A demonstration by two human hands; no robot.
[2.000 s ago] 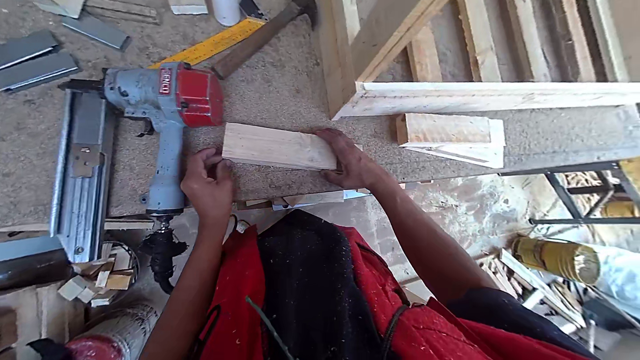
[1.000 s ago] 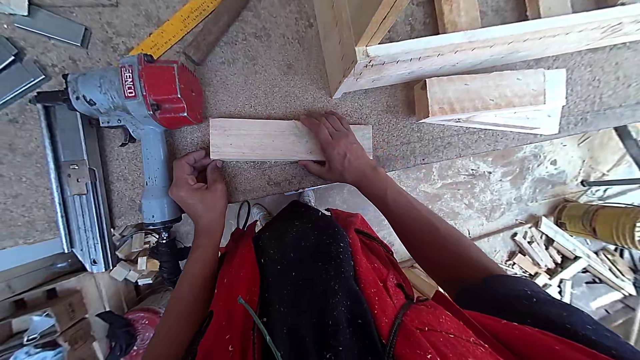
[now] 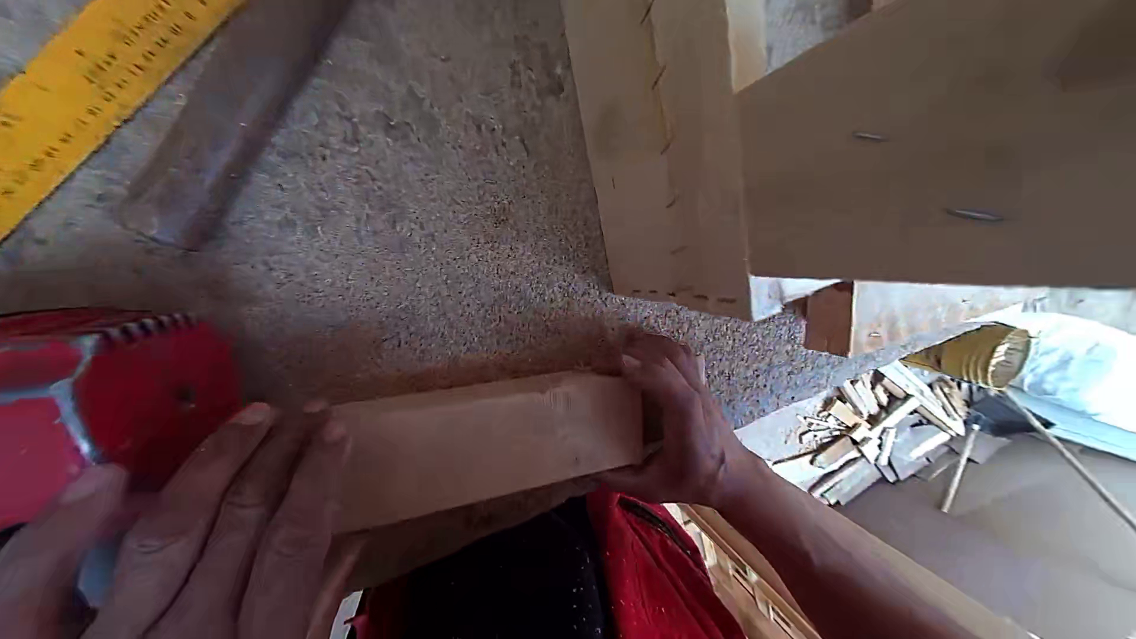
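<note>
Blurred, my left hand (image 3: 213, 524) lies at the lower left, its fingertips at the left end of a wooden block (image 3: 497, 444) and beside the red head of a pneumatic nail gun (image 3: 151, 399). Part of the gun's grey body shows under that hand; whether it grips anything is unclear. My right hand (image 3: 679, 426) is closed around the block's right end, fingers over the far side and thumb near the front. The block lies along the near edge of the rough worktop (image 3: 444, 213). My left thumb is hidden.
A wooden hammer handle (image 3: 231, 124) and a yellow marked square (image 3: 98, 98) lie at the upper left. A stapled wooden frame (image 3: 923, 160) fills the upper right, above another wood piece (image 3: 830, 319). Offcuts (image 3: 879, 426) and a yellow container (image 3: 985, 355) stand beyond the bench edge.
The view has moved much closer. My left hand has gone from the block's left corner to lying over that end, beside the nail gun. My right hand now holds the block's far right end.
</note>
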